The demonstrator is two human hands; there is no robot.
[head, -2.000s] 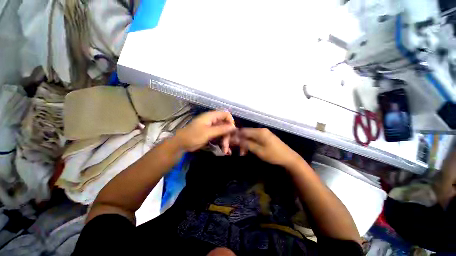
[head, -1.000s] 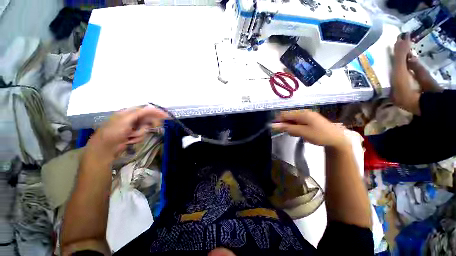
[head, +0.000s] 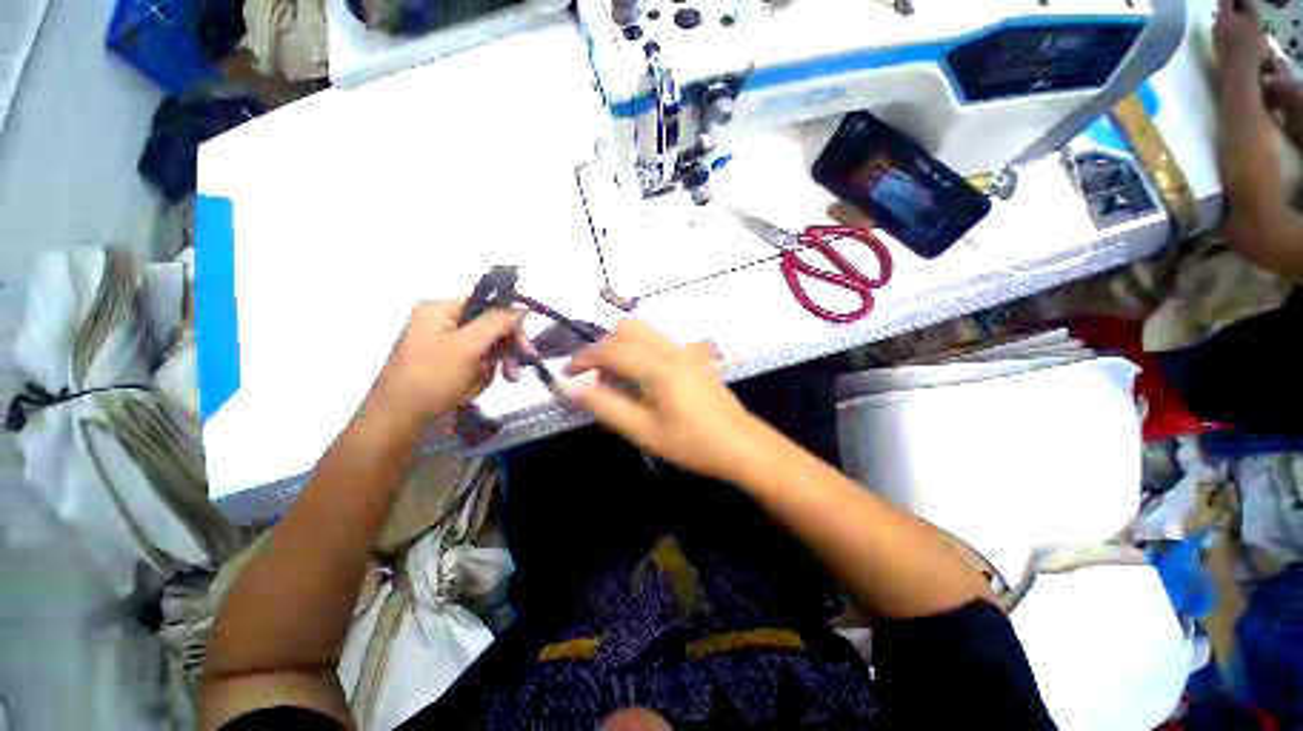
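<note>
My left hand (head: 446, 357) is closed on a dark narrow fabric strip (head: 565, 326) over the front edge of the white sewing table (head: 329, 257). Part of the strip stands up in a fold above the left fingers. My right hand (head: 650, 393) pinches the same strip just to the right. A dark end hangs at the table edge below my left hand. How the strip is looped between the fingers is too blurred to tell.
The sewing machine (head: 829, 72) stands at the back right, with a black phone (head: 900, 183) and red-handled scissors (head: 836, 271) before it. White panels (head: 1000, 443) are stacked right of my lap. Tied bundles (head: 122, 414) lie left. Another person's arm (head: 1250, 143) shows far right.
My hands have come together from wide apart and moved up over the table edge. The strip, stretched between them before, is now bunched. The view has shifted, with the machine nearer.
</note>
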